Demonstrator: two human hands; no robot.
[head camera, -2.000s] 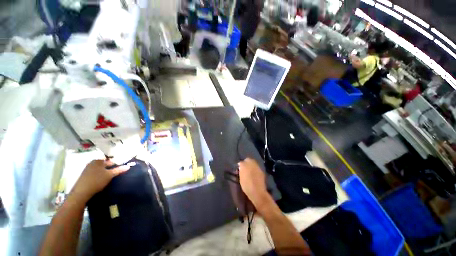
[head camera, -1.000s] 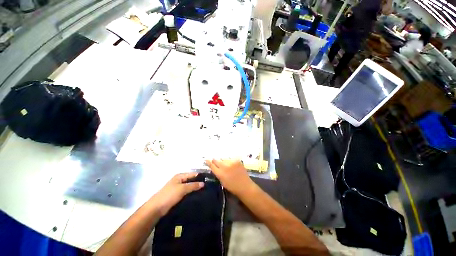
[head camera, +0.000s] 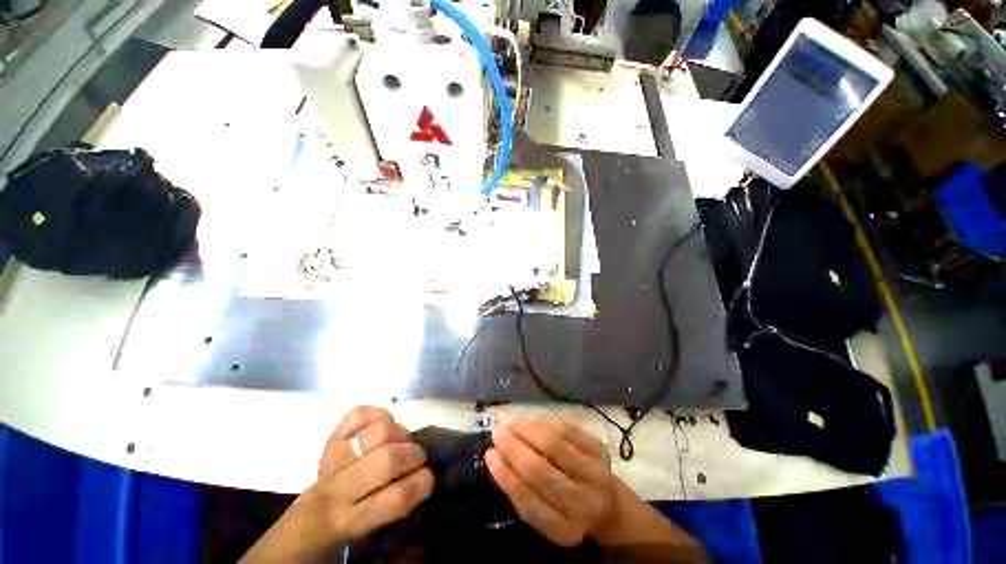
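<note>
My left hand (head camera: 375, 476) and my right hand (head camera: 552, 476) pinch the top edge of a black bag piece (head camera: 458, 501) at the table's front edge. The bag's lower part is cut off by the picture's bottom edge. A ring shows on my left hand. Small metal thread snips (head camera: 516, 300) lie on the front edge of the template (head camera: 575, 248), with a black cord (head camera: 552, 393) curling from them over the dark plate. The white sewing machine head (head camera: 425, 138) stands beyond. Glare hides much of the template.
Black bags lie in a heap on the left (head camera: 99, 220) and on the right (head camera: 811, 270), the right ones with a pale cable across. A control screen (head camera: 809, 105) stands at right rear. A blue air hose (head camera: 496, 94) curves by the head. Blue bins (head camera: 938, 496) are below the table.
My hands and the bag have moved back from the template to the table's front edge. The snips and looped cord now show on the template and plate. The view has tilted down.
</note>
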